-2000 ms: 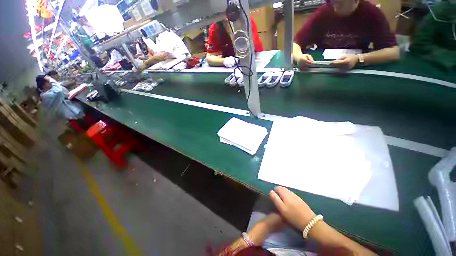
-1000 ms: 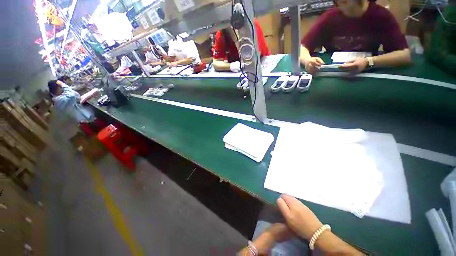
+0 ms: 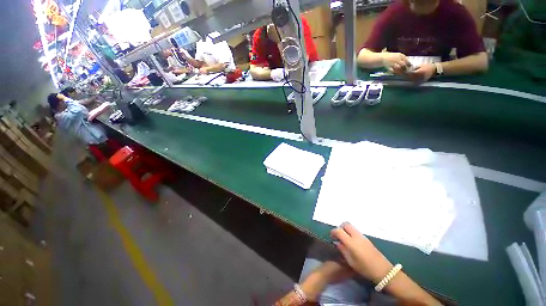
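Large white sheets (image 3: 383, 194) lie spread on the green worktop (image 3: 221, 161) in front of me. A neat stack of small white cards (image 3: 294, 165) sits to their left. My right hand (image 3: 357, 250), with a beaded bracelet, is at the worktop's near edge just below the sheets. Its fingers are bent, and I cannot tell whether they hold anything. My left hand (image 3: 328, 276) is lower, below the edge, blurred and partly hidden by the right hand. What it holds cannot be seen.
White-grey plastic units (image 3: 357, 94) stand on the belt beyond the grey post (image 3: 304, 110) and its hanging black cable. Curled translucent sheets (image 3: 527, 272) lie at far right. People sit opposite. A red stool (image 3: 135, 170) stands in the aisle.
My right hand's fingertips have lifted slightly at the worktop edge. The person opposite in dark red has brought their hands closer together. The view has shifted slightly.
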